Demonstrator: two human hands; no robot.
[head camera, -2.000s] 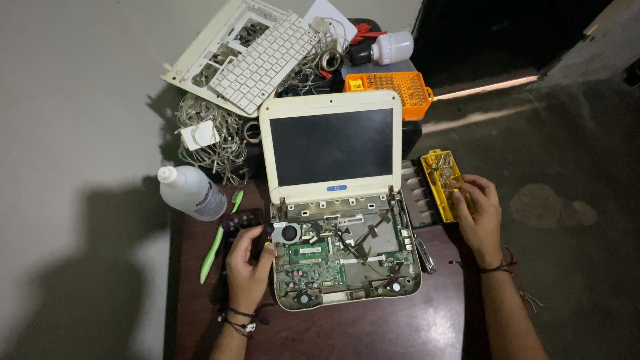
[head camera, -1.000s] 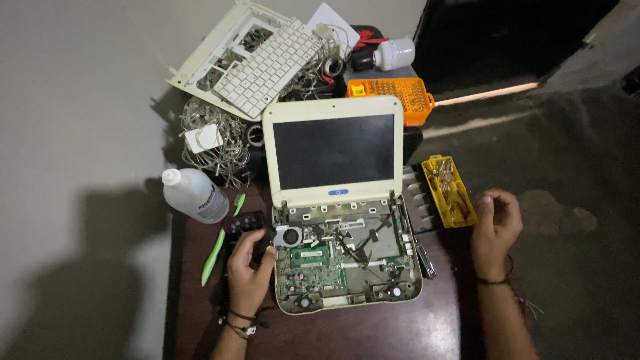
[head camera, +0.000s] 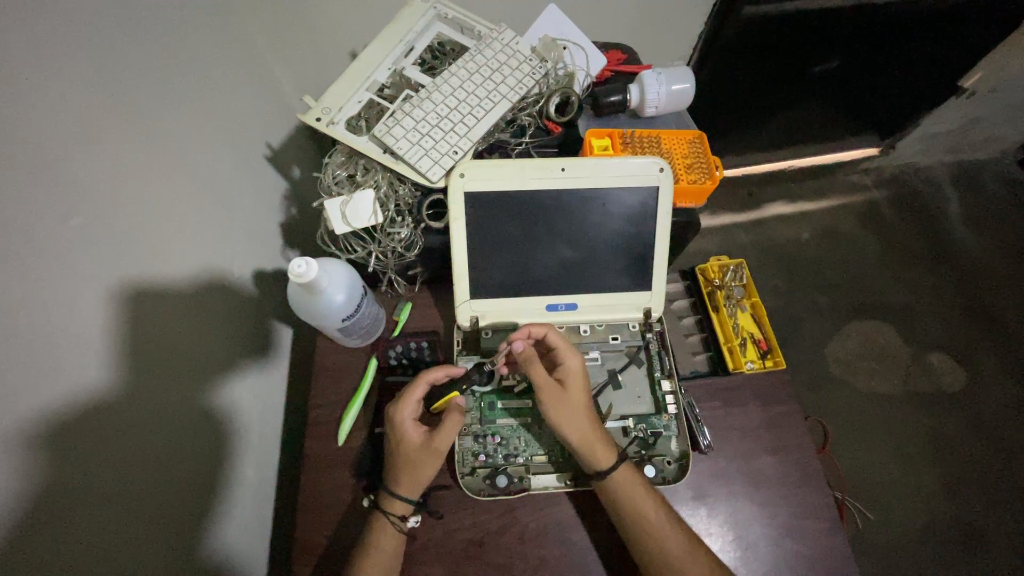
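My left hand (head camera: 424, 424) grips a black and yellow screwdriver handle (head camera: 450, 394) above the left part of an opened laptop base. At the handle's metal end, the fingertips of my right hand (head camera: 552, 384) pinch a small metal piece (head camera: 499, 357), perhaps a bit. Beneath both hands lies the exposed green circuit board (head camera: 512, 440), partly covered by them. The laptop's cream-framed screen (head camera: 560, 240) stands raised behind, dark. Part of the round fan shows under the screwdriver.
Right of the laptop are a yellow tray (head camera: 740, 316) of small parts and a folded metal tool (head camera: 696, 420). To the left stand a white bottle (head camera: 336, 304) and a green brush (head camera: 358, 400). Behind lie a loose keyboard (head camera: 464, 100), tangled cables (head camera: 372, 240) and an orange bit case (head camera: 696, 168).
My right hand has moved left from beside the yellow tray to over the laptop, meeting my left hand. The screwdriver now shows plainly in my left hand, which has turned inward.
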